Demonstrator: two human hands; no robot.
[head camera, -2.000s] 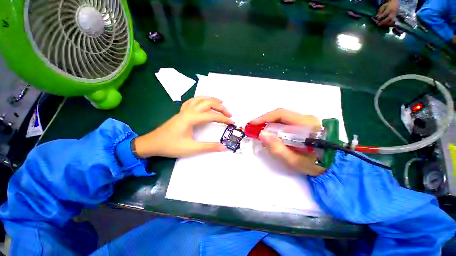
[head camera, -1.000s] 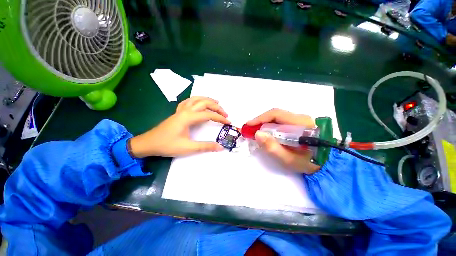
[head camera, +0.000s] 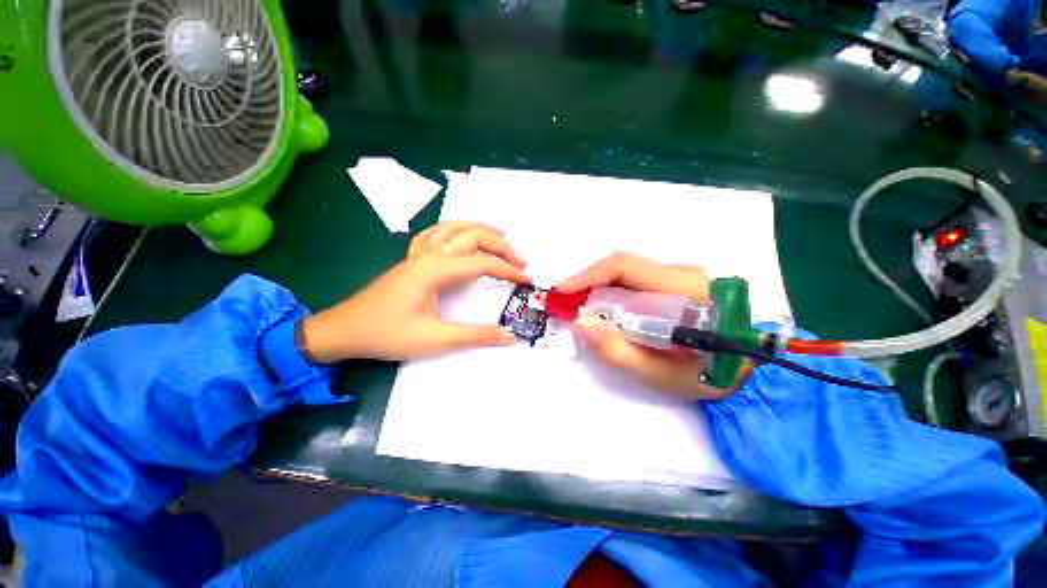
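A small dark-framed electronic unit with a silvery inside is held over the white paper sheets. My left hand grips it between thumb and fingertips from the left. My right hand holds the dispensing syringe like a pen. The barrel is clear, with a red front end at the unit's upper right. The fine point is too small to tell whether it touches. A green cap is at the barrel's rear.
A translucent air hose and black cable trail right toward a grey controller box with a red-lit switch. A green fan stands upper left, beside a paper scrap. A person's blue sleeve shows at the top right.
The syringe and my right hand have moved slightly left, bringing the red front end over the unit's right edge. My left hand stays on the unit. The camera view has shifted slightly.
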